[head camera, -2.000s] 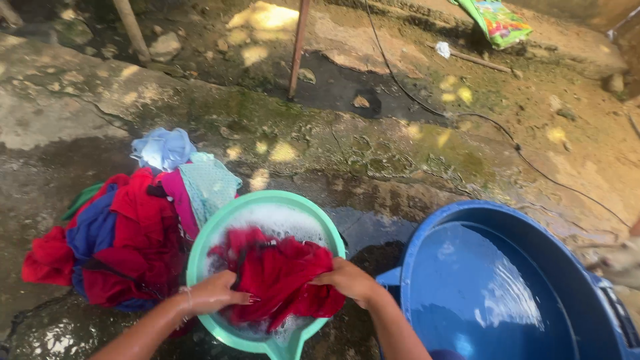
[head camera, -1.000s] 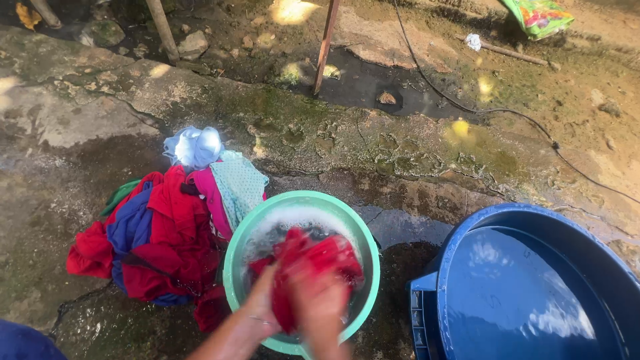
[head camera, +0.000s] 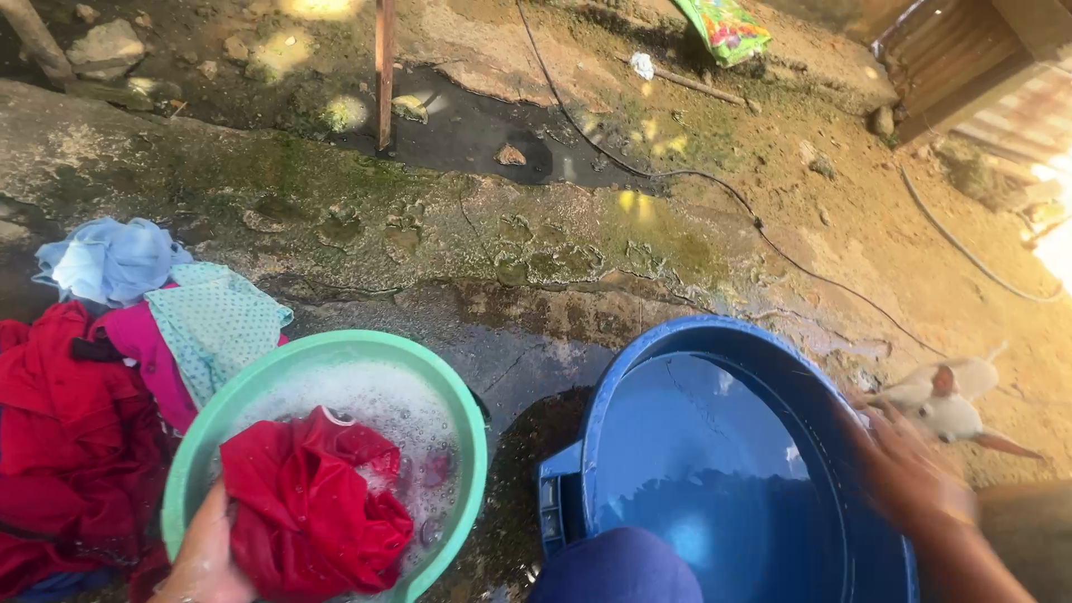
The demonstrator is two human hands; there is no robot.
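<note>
A bunched red cloth [head camera: 314, 507] rests in the green plastic basin [head camera: 473, 419], above sudsy water. My left hand [head camera: 205, 548] holds the cloth at its left side; its fingers are partly hidden behind it. To the right, a large blue plastic tub [head camera: 599, 402] contains water. My right hand [head camera: 909, 465], blurred, is at the tub's right rim with its fingers apart and no cloth in it. Left of the basin lies a pile of red clothes [head camera: 75, 410], with a light blue cloth [head camera: 113, 260] and a dotted aqua cloth [head camera: 213, 322] at its top.
A small pale dog [head camera: 946, 394] is just beyond the tub's right rim, close to my right hand. My blue-clad knee [head camera: 618, 569] shows at the tub's near edge. A dark cable [head camera: 712, 177] crosses the ground. A wooden post [head camera: 383, 75] stands by a puddle.
My right hand has left the red cloth and moved right to the blue tub's far side. Both hands were on the cloth earlier. The dog now shows beside the tub.
</note>
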